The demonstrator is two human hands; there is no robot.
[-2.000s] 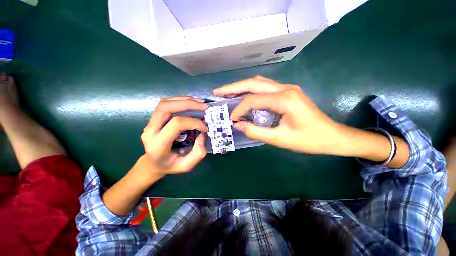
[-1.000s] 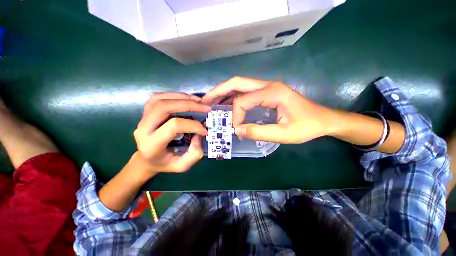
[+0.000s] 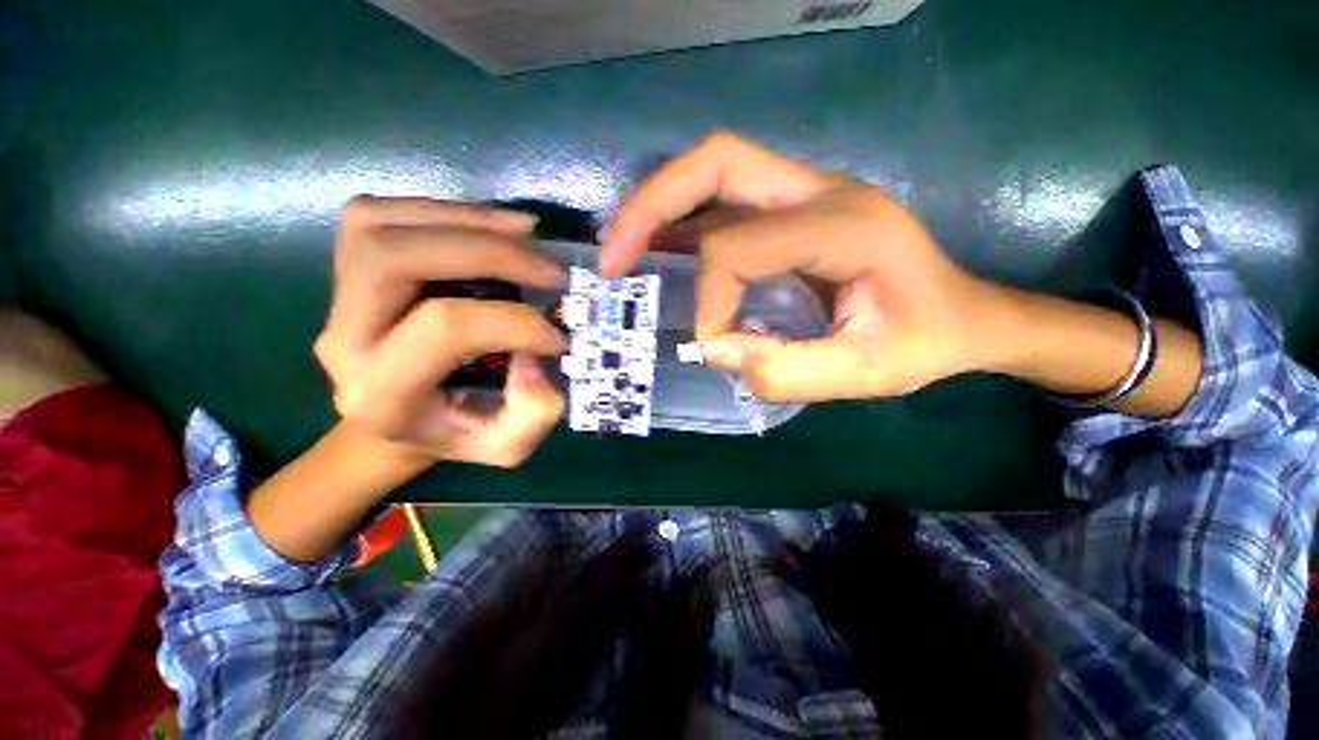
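A small white circuit board (image 3: 612, 351) with dark chips lies upright across the middle of a grey oblong housing shell (image 3: 706, 401). My left hand (image 3: 441, 333) holds the board's left edge between its fingers and covers the shell's left end. My right hand (image 3: 825, 289) pinches a tiny white connector (image 3: 690, 351) between thumb and finger, just right of the board and apart from it. Its other fingers reach over the board's top edge. A round part at the shell's right end is partly hidden behind my right hand.
A whitish carton (image 3: 637, 32) stands beyond the shell, cut off by the top edge. The glossy dark-green bench top (image 3: 1013, 109) runs across, its near edge close to my body. A person in red clothing (image 3: 73, 564) sits at the left.
The carton has shifted up in the picture and is now mostly cut off. The white connector now shows in my right fingertips, with a gap to the board.
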